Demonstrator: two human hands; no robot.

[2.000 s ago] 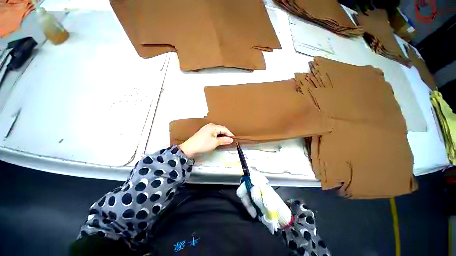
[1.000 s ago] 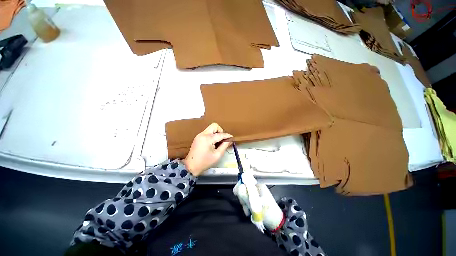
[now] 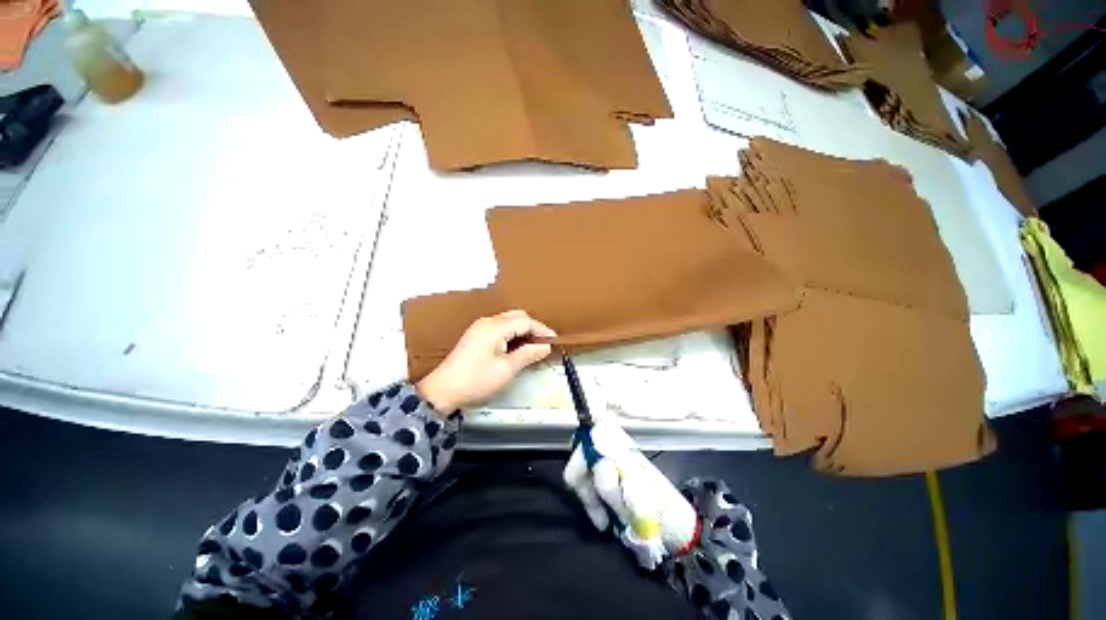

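Note:
A brown cut panel [image 3: 619, 260] lies folded on the white table, its right end over a thick brown stack [image 3: 885, 315] with fanned edges. My bare left hand [image 3: 489, 357] pinches the panel's near edge between thumb and fingers. My right hand [image 3: 625, 491], in a white knit glove with a red cuff, is shut on dark scissors [image 3: 575, 388]. Their tip is at the panel's near edge, just right of my left fingertips. The scissor handles are mostly hidden in the glove.
Another brown stack [image 3: 485, 73] lies farther back. More brown stacks [image 3: 776, 42] are at the far right, with yellow-green fabric [image 3: 1067, 297] at the right edge. A bottle [image 3: 107, 61] and a dark object [image 3: 24, 124] are at the left. White sheets [image 3: 182, 230] cover the table.
My left hand has turned slightly and shifted a little along the panel's edge. The scissors stay at that edge, with small shifts of the gloved hand. The view has moved slightly.

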